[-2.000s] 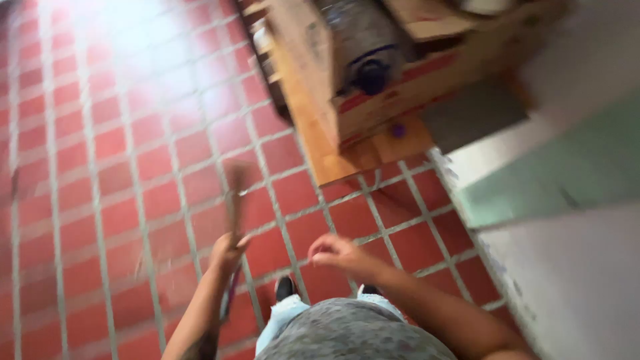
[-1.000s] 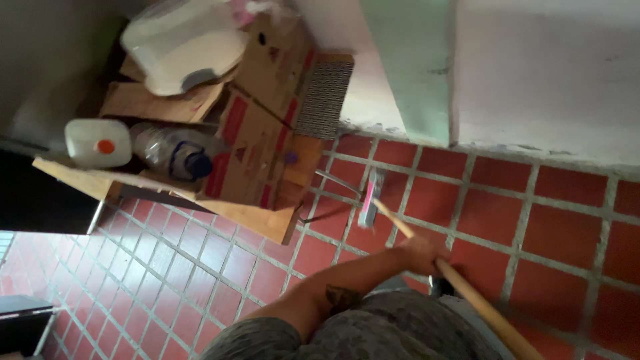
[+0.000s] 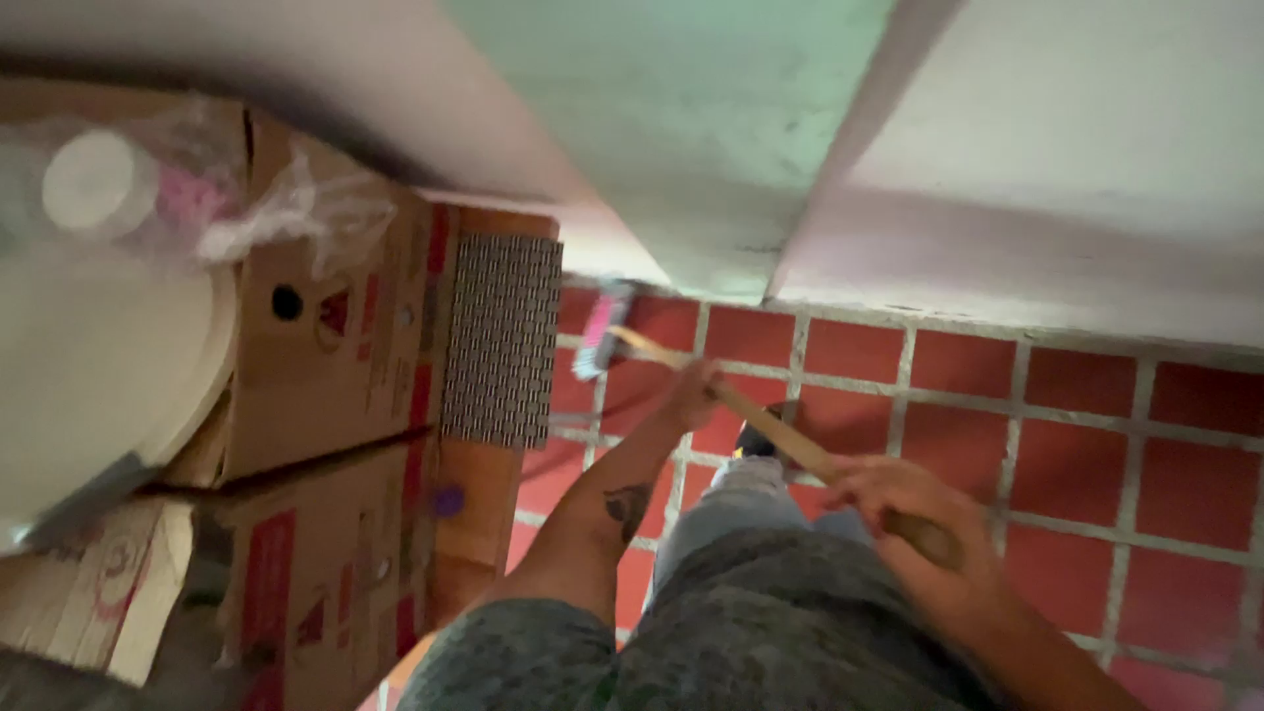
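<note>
A broom with a wooden handle [image 3: 775,433] runs diagonally from lower right to upper left in front of my body. My left hand [image 3: 694,393] grips the handle partway down, nearer the head. My right hand [image 3: 904,504] is closed around the handle near its rounded top end. The pink and grey broom head [image 3: 602,331] with pale bristles is at the red tile floor [image 3: 859,434], close to the foot of the wall; blur hides whether it touches the tiles. One dark shoe [image 3: 758,434] shows below the handle.
Cardboard boxes [image 3: 326,355] stand on a wooden table [image 3: 479,484] at the left, beside a woven mat [image 3: 504,341]. A large white plastic container [image 3: 99,346] and clear plastic wrap [image 3: 306,212] lie on the boxes. A green pillar [image 3: 711,128] projects from the white wall [image 3: 1047,197].
The view has swung strongly right toward the wall since the oldest frame. Both hands are now on the broom handle; one second ago only one hand was visible on it.
</note>
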